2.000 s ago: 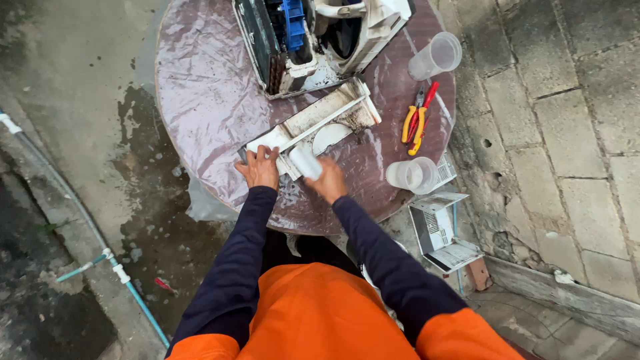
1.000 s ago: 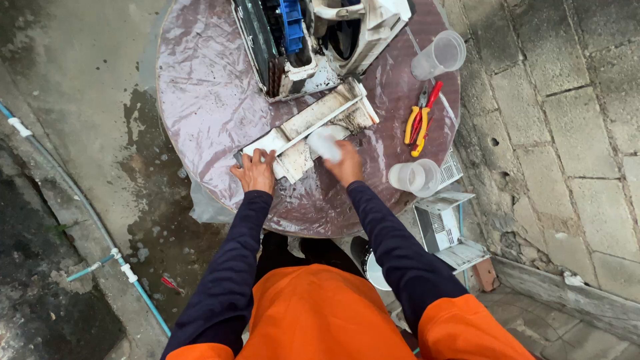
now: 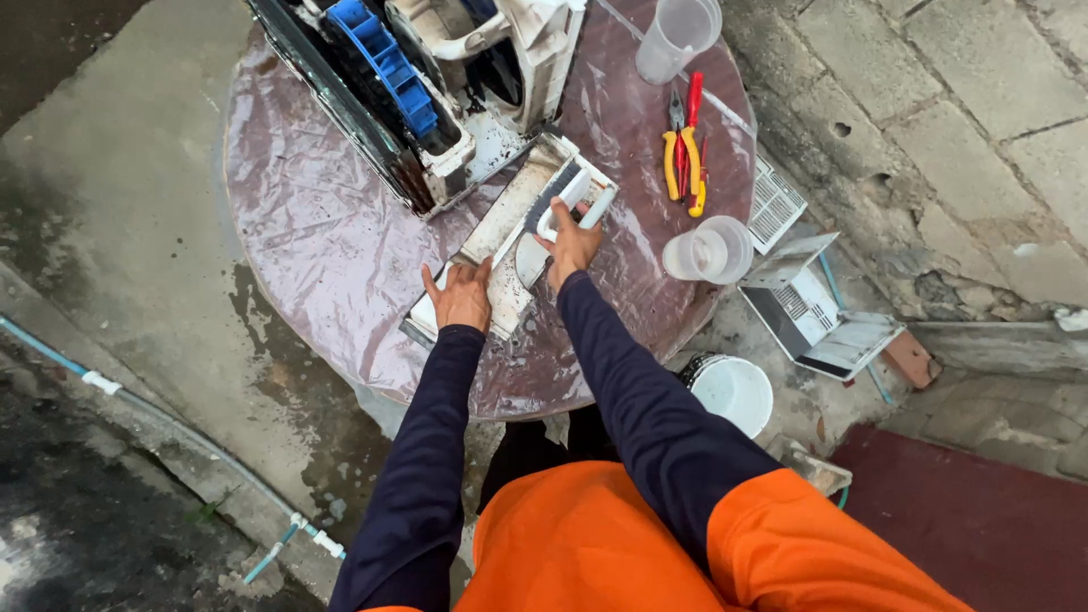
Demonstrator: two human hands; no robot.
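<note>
A dirty white plastic housing part (image 3: 512, 289) lies slantwise on the round table (image 3: 314, 255), which has a crinkled plastic cover. My left hand (image 3: 461, 295) rests on its lower left end, fingers spread and pressing it. My right hand (image 3: 572, 242) grips the white handle of a scrubbing brush (image 3: 571, 191) with dark bristles, held at the part's upper right end. Beyond them stands an opened appliance body (image 3: 501, 102) with a blue fan wheel (image 3: 387, 64), cut off by the top edge.
Yellow-handled pliers (image 3: 680, 153) and a red and yellow screwdriver (image 3: 695, 93) lie right of the part. One clear plastic cup (image 3: 677, 38) is above them, and nested-looking cups (image 3: 710, 251) are below. On the ground are a white bucket (image 3: 735, 395), panels (image 3: 812, 314) and a brick (image 3: 912, 357).
A white container-like object, blurred in my right hand before, is no longer there; that hand now holds the brush farther up the part. My left hand stays on the lower left end.
</note>
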